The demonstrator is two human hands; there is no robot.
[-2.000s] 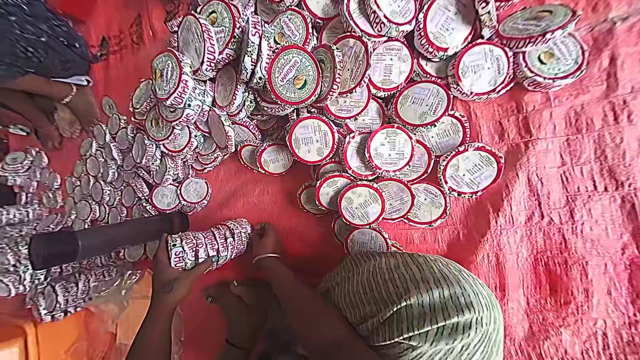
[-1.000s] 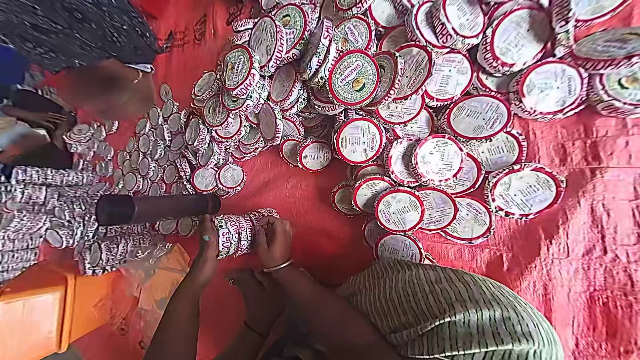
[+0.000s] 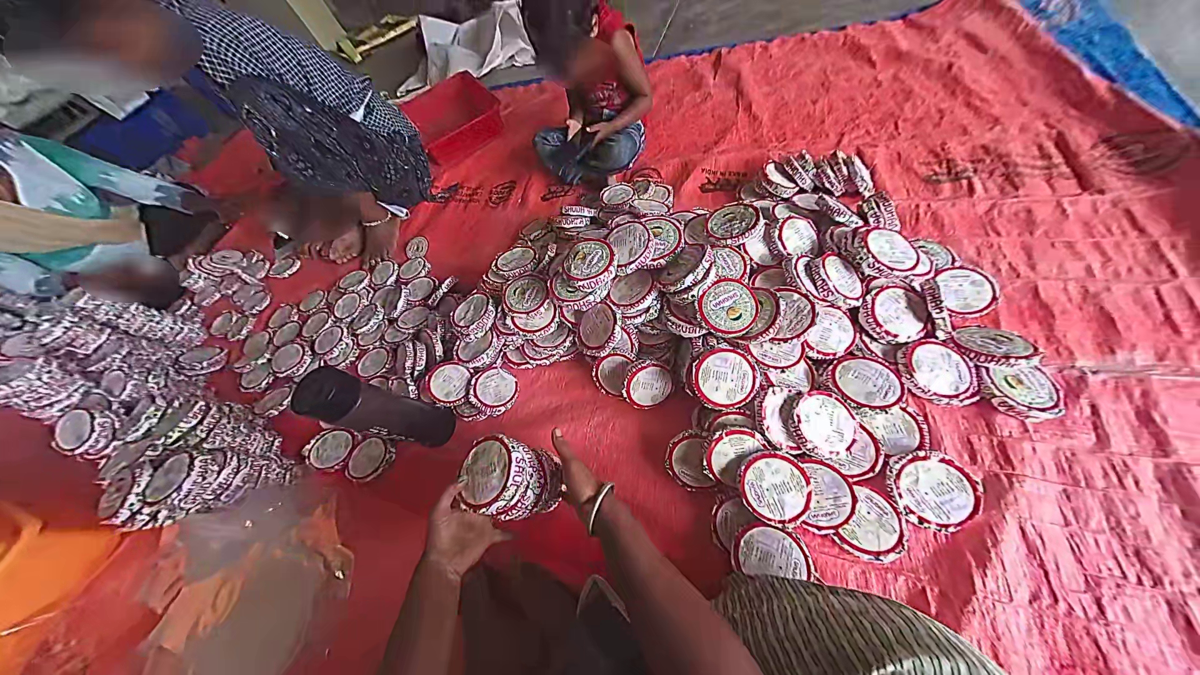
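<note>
Between my two hands is a short stack of round wrapped packets (image 3: 511,476), lying on its side with a flat printed face toward the left. My left hand (image 3: 461,532) grips its left end from below, fingers curled against the edge. My right hand (image 3: 579,480), with a bangle on the wrist, presses the right end, fingers extended. A black cylindrical tube (image 3: 373,406) lies just beyond, to the upper left of the stack. To the right, a large heap of similar round packets (image 3: 727,378) with red rims spreads over the red sheet (image 3: 1078,469).
Smaller round packets (image 3: 328,339) lie in piles at the left, with dense rows (image 3: 187,459) nearer me. An orange container (image 3: 47,562) and clear plastic (image 3: 253,562) are at lower left. One person (image 3: 600,103) sits beyond the heap by a red crate (image 3: 455,117); others are at upper left.
The view has swung up and now takes in more of the far side. My right hand's fingers, curled around the stack's end a second ago, are now straighter against it.
</note>
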